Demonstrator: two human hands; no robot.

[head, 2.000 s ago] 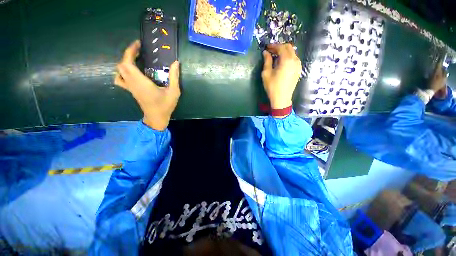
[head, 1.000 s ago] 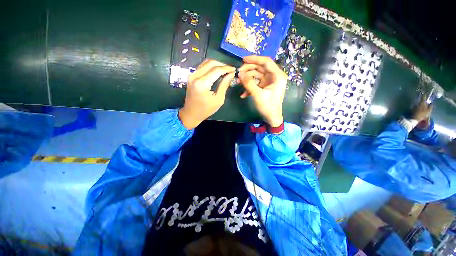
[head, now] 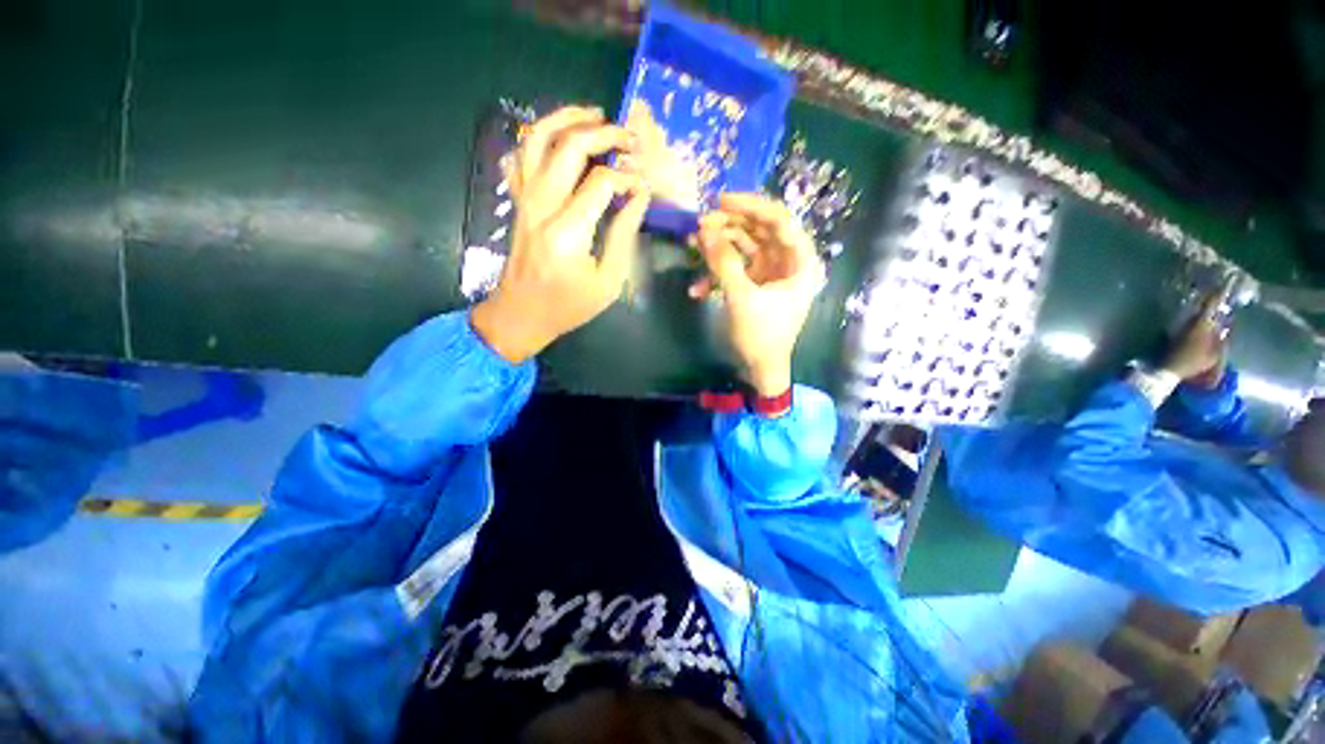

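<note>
A black phone unit [head: 487, 196] lies on the bench, largely covered by my left hand [head: 577, 218]. Pale bits show along its flat face. My left hand is raised over the phone's right side, with its fingertips at the left wall of the blue parts bin [head: 785, 109]. The bin holds small yellowish and white pieces [head: 683, 138]. My right hand [head: 763, 262] is curled at the bin's near right corner, thumb and fingers close together. Blur hides whether either hand holds a small part.
A loose pile of small modules [head: 817, 196] lies right of the bin. A white parts tray [head: 952, 291] with rows of dark curved parts is further right. A worn bench edge [head: 930, 124] runs beyond them. Another person in a blue smock [head: 1148, 480] works at the right.
My hands have parted from around a small dark piece. My left hand has gone up to the bin and now covers much of the phone. The view has shifted, and the bin appears lower.
</note>
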